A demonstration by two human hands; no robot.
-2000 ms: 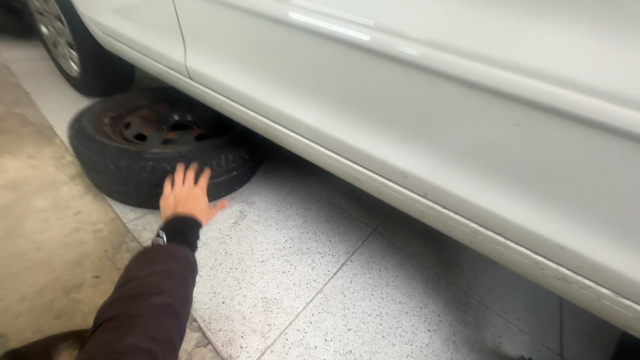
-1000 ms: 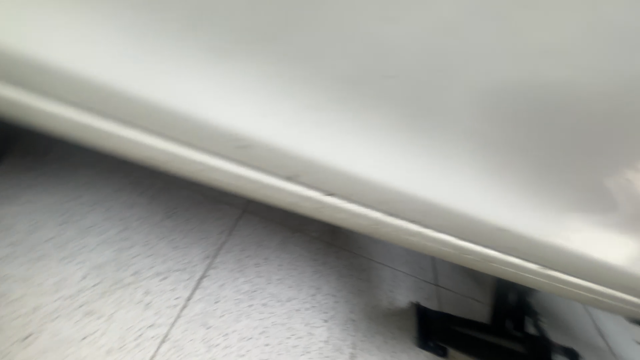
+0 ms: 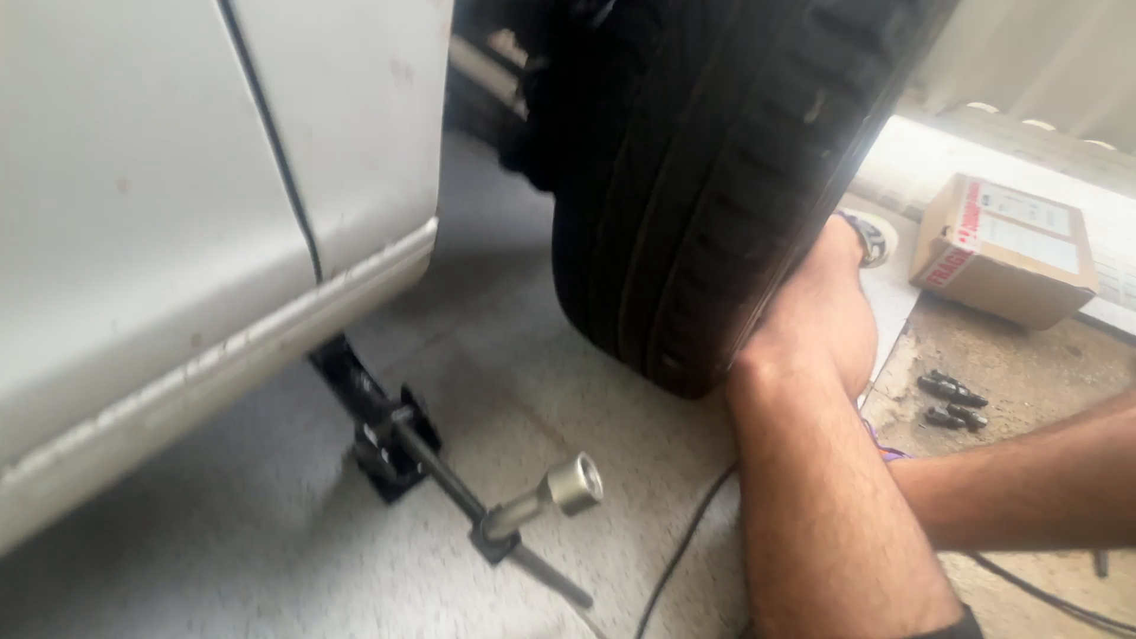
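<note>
Neither of my hands is in view. A black scissor jack [image 3: 390, 435] stands on the floor under the white car's sill [image 3: 222, 355]. A dark rod runs from the jack toward the lower right, and a metal socket wrench [image 3: 572, 484] is joined to it, its open socket raised. To the right, a wheel's black tire [image 3: 692, 195] stands tilted at the wheel arch; its outer face is hidden. A person's bare leg [image 3: 825, 461], knee bent, is against or close beside the tire's lower edge; whose leg it is I cannot tell.
A cardboard box [image 3: 1003, 257] with printed tape sits at the right. Several small dark metal parts [image 3: 954, 399] lie on the rough floor below it. A black cable [image 3: 688, 541] crosses the floor near the leg. Another bare limb [image 3: 1021, 479] reaches in from the right.
The view has swung far along the car. My hand, earlier over a tire lying flat under the car's side, is out of view. The jack, partly seen before, now shows with its wrench.
</note>
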